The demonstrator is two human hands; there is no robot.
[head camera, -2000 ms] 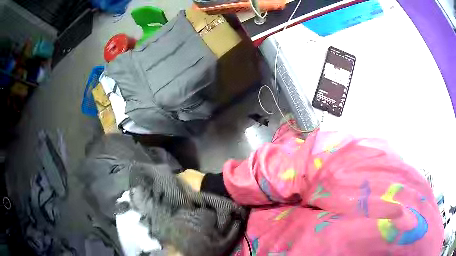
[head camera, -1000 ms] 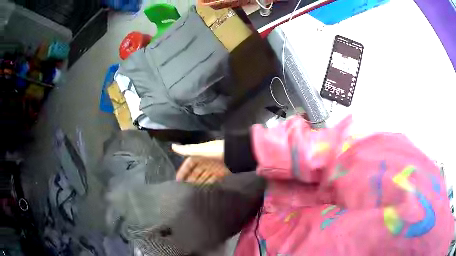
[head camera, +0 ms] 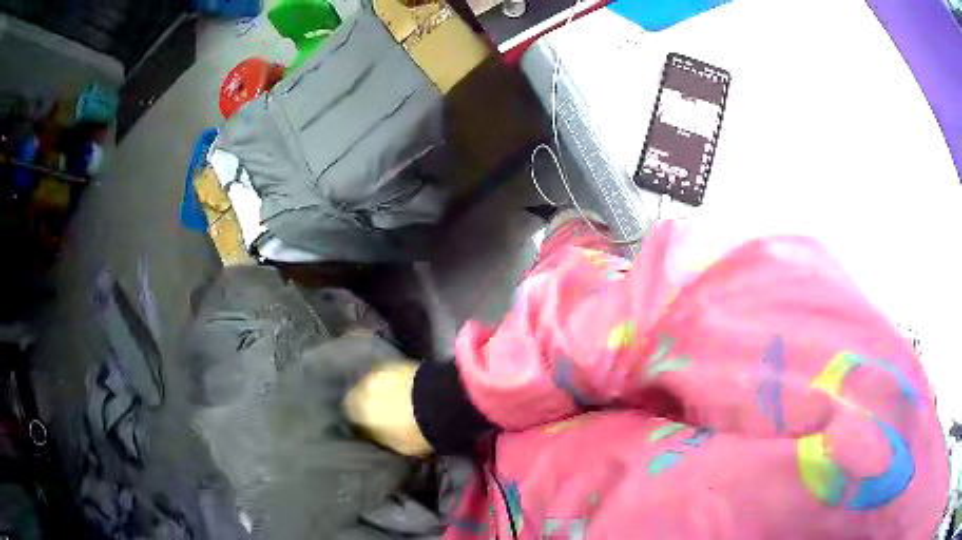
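Grey garment pieces [head camera: 274, 422] lie heaped in front of me at the lower left, soft and creased. My right hand [head camera: 388, 409], at the end of a black cuff and pink patterned sleeve, is on this heap. It is blurred and its fingertips cannot be made out, so its grip does not show. My left hand is not in view. A folded stack of plain grey fabric pieces [head camera: 353, 127] lies above, on the carton, with white material showing under its left edge.
A brown carton [head camera: 448, 53] stands beyond the heap. The white table [head camera: 781, 137] at right bears a lit smartphone [head camera: 684, 129] and a white cable [head camera: 556, 127]. Red [head camera: 248, 87] and green [head camera: 304, 23] plastic items stand behind. More cloth [head camera: 116, 401] lies on the floor at left.
The herringbone cloth and white patch seen earlier no longer show clearly; plain grey cloth covers that area. My right hand has moved down and left since one second ago. The view has shifted slightly.
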